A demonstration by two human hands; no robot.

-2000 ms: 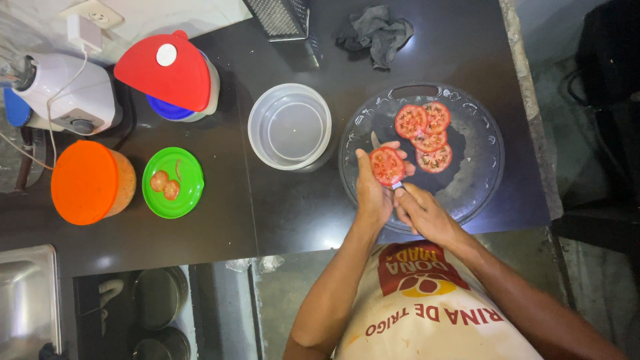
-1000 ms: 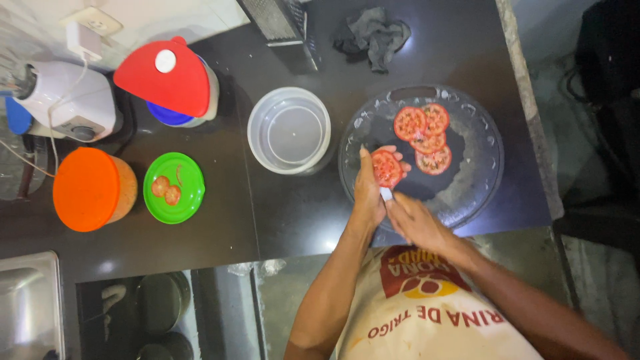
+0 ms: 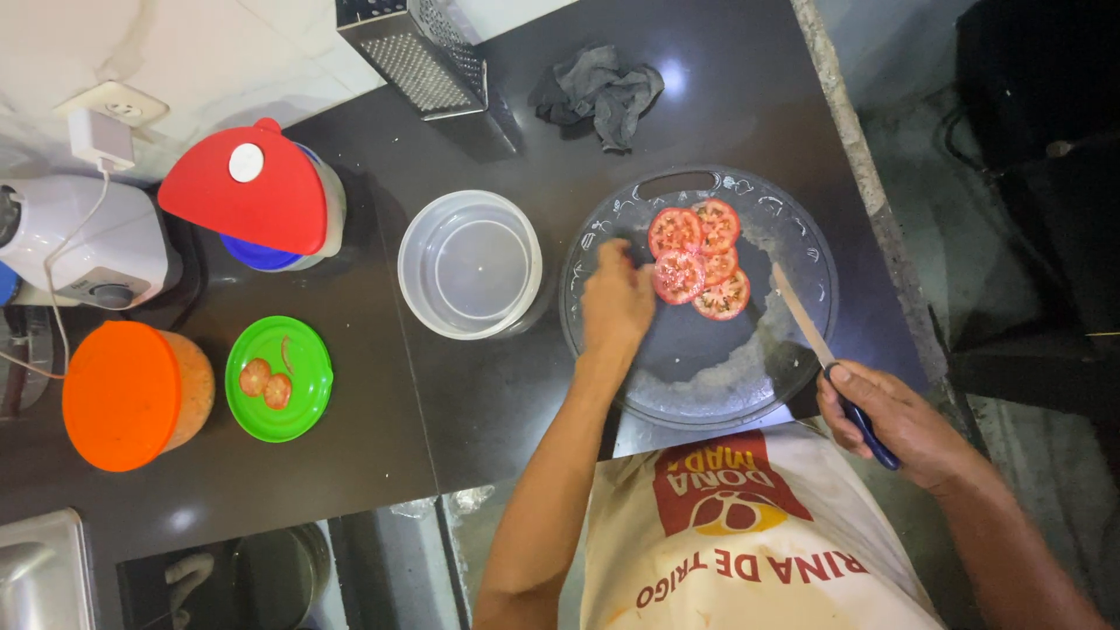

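Note:
Several overlapping tomato slices (image 3: pixel 679 276) lie on the upper middle of a round dark cutting board (image 3: pixel 647 394). My left hand (image 3: pixel 618 297) is over the board's left part, just left of the slices; its fingers are apart and nothing shows in it. At the board's lower right, my right hand (image 3: pixel 888 420) grips the dark blue handle of a knife (image 3: pixel 803 320), whose blade points up and left over the board's right side. A clear round plastic container (image 3: pixel 470 264) stands left of the board, with nothing visible inside.
Behind are a metal box grater (image 3: pixel 424 74) and a crumpled dark cloth (image 3: pixel 604 92). To the left stand a green lid (image 3: pixel 279 411) with small tomato pieces, an orange-lidded container (image 3: pixel 118 398), a red-lidded container (image 3: pixel 254 197) and a white appliance (image 3: pixel 87 236). A sink (image 3: pixel 44 569) is at lower left.
The slice in my left hand has been let go; one more slice lies with the others on the board. My right hand has moved right with the knife, away from my left.

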